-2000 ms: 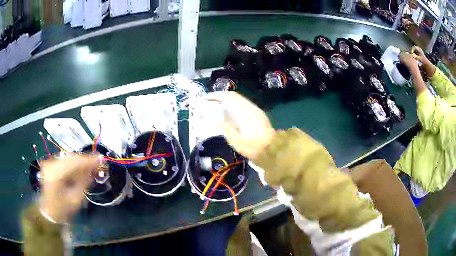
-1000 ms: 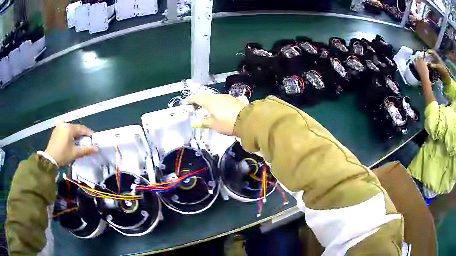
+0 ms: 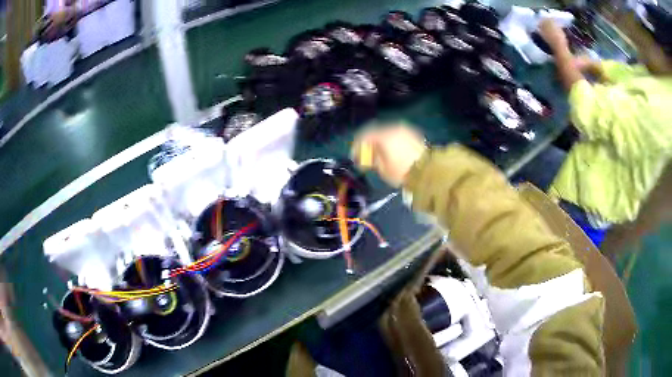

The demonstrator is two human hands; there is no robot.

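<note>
Several white camera housings with black round insides stand in a slanted row on the green bench. The rightmost housing (image 3: 321, 210) has orange and red leads hanging over its front rim. A wire harness (image 3: 193, 266) of red, yellow and blue leads lies across the housings to its left. My right hand (image 3: 390, 152) is blurred, above the bench and right of the row, apart from the housings. A small yellow patch shows at its fingers; I cannot tell whether it is held or worn. A blurred skin-toned strip at the lower left edge may be part of my left hand.
Many black camera head modules (image 3: 359, 82) are grouped behind the row. Thin white cables (image 3: 174, 153) lie near the upright post (image 3: 171, 66). An open brown carton (image 3: 589, 272) at lower right holds white-and-black units. Another person in a yellow-green jacket (image 3: 611, 132) works at the upper right.
The view has shifted and tilted. The housings now stand closer together in the row. My right hand has left the housing backs and moved right. My left hand is off the left housing.
</note>
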